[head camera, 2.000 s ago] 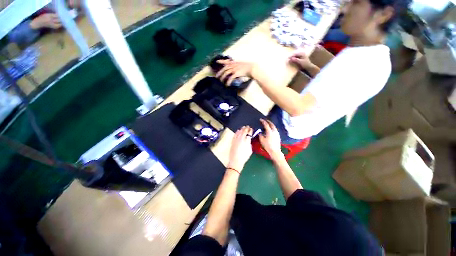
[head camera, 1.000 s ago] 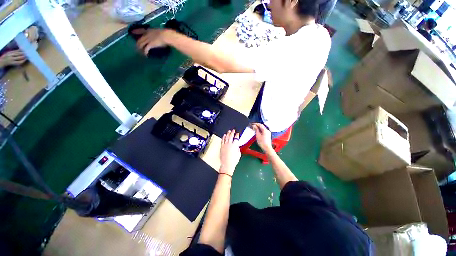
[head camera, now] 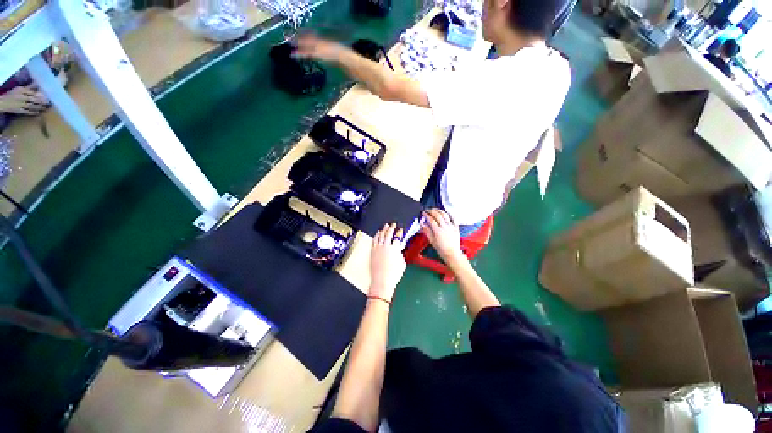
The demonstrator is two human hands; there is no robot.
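Note:
A small white piece [head camera: 413, 228] is between my hands at the bench's near edge, beside the black mat. My right hand [head camera: 443, 235] grips its far end with the fingertips. My left hand [head camera: 388, 260] is at its other side, fingers pointing forward; whether they grip it is too small to tell. Three black housings stand in a row just beyond my hands: the nearest [head camera: 292, 221], the middle [head camera: 317, 176] and the farthest [head camera: 369, 139]. Each has a round silvery disc near its right end.
A blue-edged white screw feeder [head camera: 148, 296] stands at left on the bench, partly behind a blurred black screwdriver [head camera: 190, 348]. A black mat [head camera: 317, 326] lies between feeder and hands. A person in white [head camera: 508, 110] sits ahead, arm over the green belt. Cartons [head camera: 592, 254] stand right.
The white piece shows narrower between my hands than a second ago. The other person's hand has moved right along the belt. Earlier, the view shifted and the third housing was set down in the row.

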